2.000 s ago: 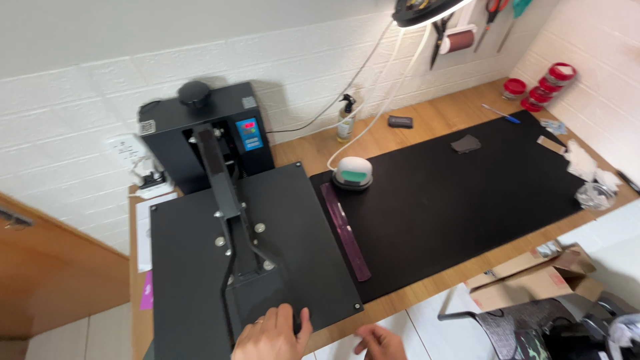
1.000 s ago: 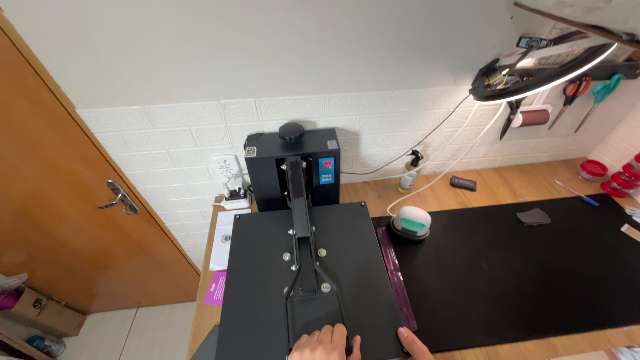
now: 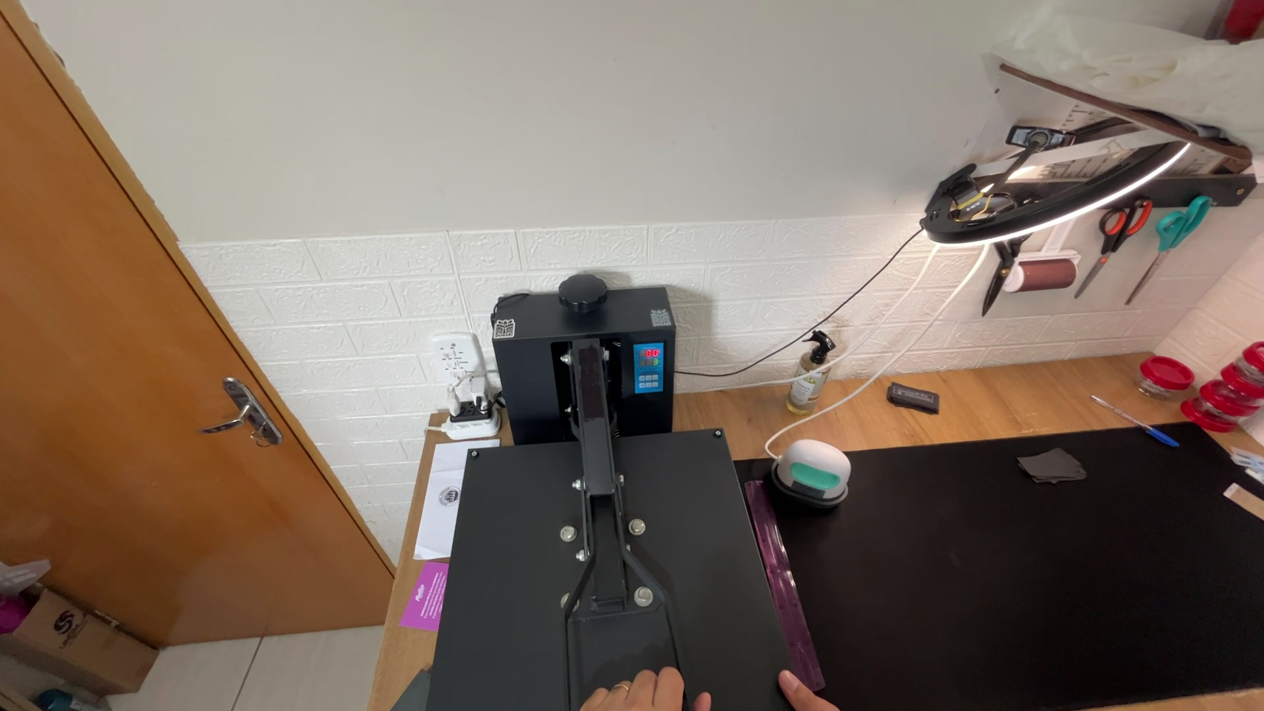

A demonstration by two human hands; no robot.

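Observation:
A black heat press [image 3: 691, 553] stands on the wooden table, its flat upper platen facing up and its handle pointing toward me. My left hand [image 3: 637, 691], with a ring on one finger, rests at the near end of the press handle [image 3: 622, 642]; the frame's bottom edge cuts it off, so its grip cannot be told. At the platen's front right corner is my right hand [image 3: 805, 694], only thumb and part of the hand showing. A lit control panel [image 3: 649, 367] is on the press housing. Along the platen's right side lies a translucent purple ruler [image 3: 785, 583].
Right of the press, a white and green mini heat press [image 3: 813, 472] sits on a black mat [image 3: 987, 583]. Behind are a spray bottle [image 3: 808, 380] and a small dark block [image 3: 912, 398]. A ring light [image 3: 1066, 212] overhangs the table. A wooden door [image 3: 148, 395] is at left.
The view has swung left. My right hand, apart from the press two seconds ago, is now at the platen's front right corner. My left hand remains near the handle's end.

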